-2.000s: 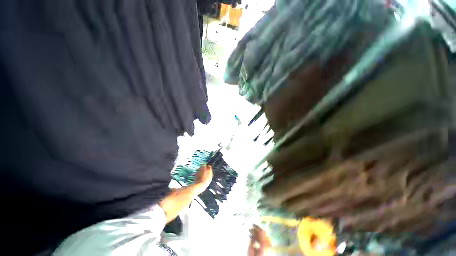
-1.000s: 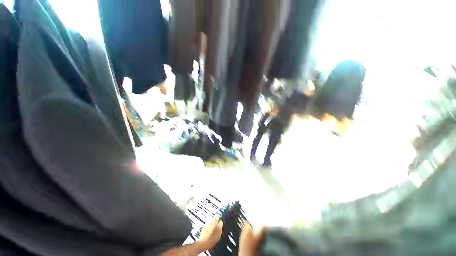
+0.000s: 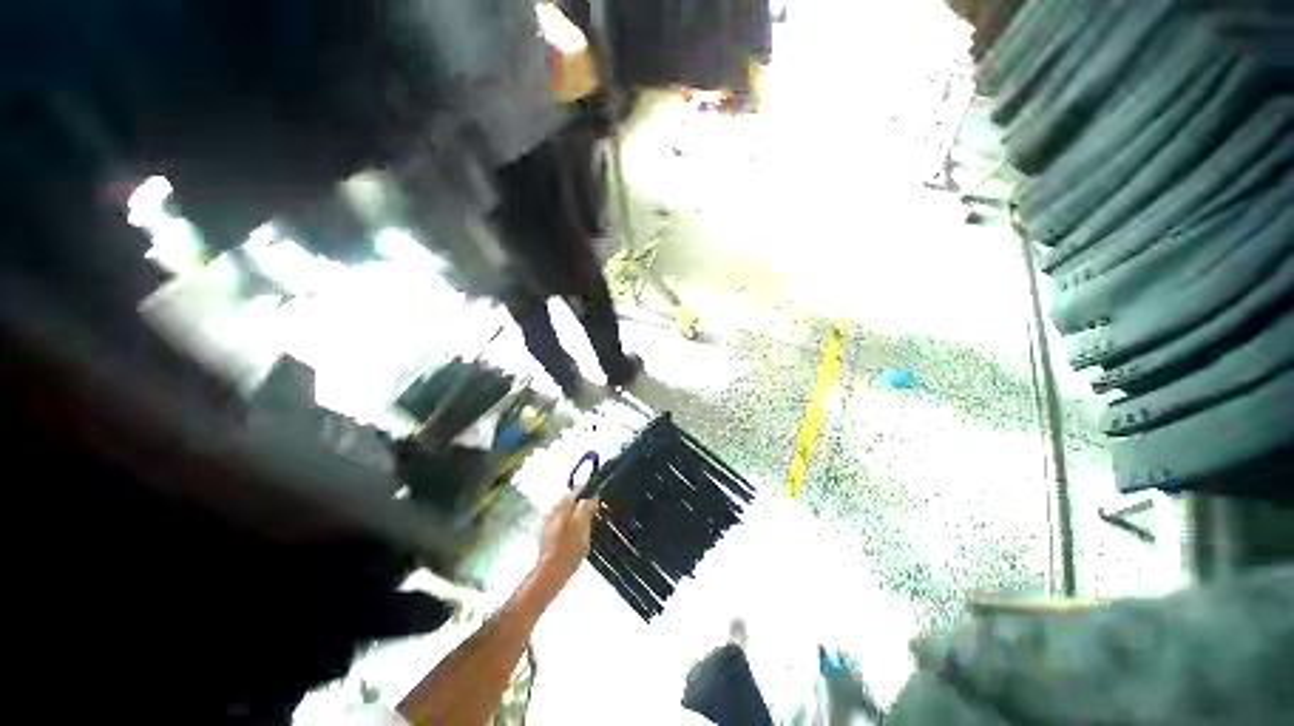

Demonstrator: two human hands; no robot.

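Note:
A thick ribbed bundle of black hangers [image 3: 667, 514] hangs tilted just below the picture's middle. My left hand [image 3: 571, 528] comes up from the lower left, bare, with its fingers closed around the bundle's upper left end. A dark hook loop shows just above the fingers. My right hand is not in view. A pale green-grey cloth surface fills the lower right corner, and I cannot tell whether it is my sleeve.
Dark jackets [image 3: 1164, 270] hang in a row at the right, beside a pale metal rack pole [image 3: 1047, 411]. A person in dark trousers [image 3: 546, 213] stands ahead. Yellow tape [image 3: 816, 411] marks the floor. Blurred dark garments fill the left. Dark heaped pieces [image 3: 451, 404] lie left of the hangers.
The view has turned and moved past the close garments. The hanger bundle sits higher in the picture. My right hand, at the bundle one second ago, is out of view. My left hand still holds it.

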